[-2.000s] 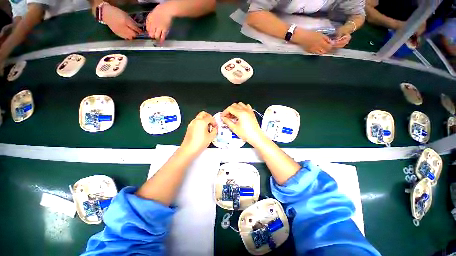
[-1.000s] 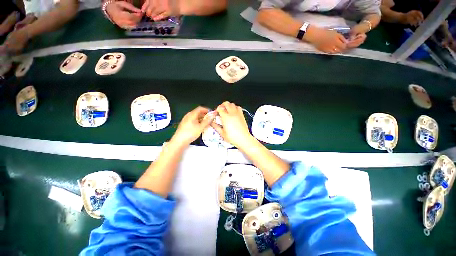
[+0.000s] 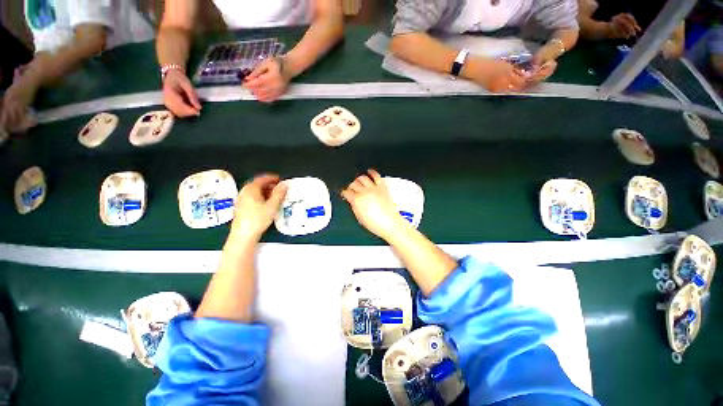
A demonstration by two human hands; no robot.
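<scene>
A cream housing (image 3: pixel 304 208) with blue parts inside lies open side up on the belt between my hands. My left hand (image 3: pixel 258 208) is at its left rim, fingers bent; whether it grips the rim is unclear. My right hand (image 3: pixel 371 203) is right of it, fingers slightly apart with nothing visible in them. My right hand partly covers the left side of another housing (image 3: pixel 410 201), where a blue cylinder shows.
Open housings line the green belt (image 3: pixel 476 170). Covers such as one (image 3: pixel 334 126) lie beyond. Two housings (image 3: pixel 377 311) (image 3: pixel 424 369) sit between my forearms, beside white sheets (image 3: pixel 301 325). A pale rail (image 3: pixel 198 258) edges the belt. People work opposite, one beside a gridded tray (image 3: pixel 238 62).
My hands have moved apart, uncovering the housing between them. That housing and others on the belt now appear further left. The person opposite has a hand reaching to the far rail.
</scene>
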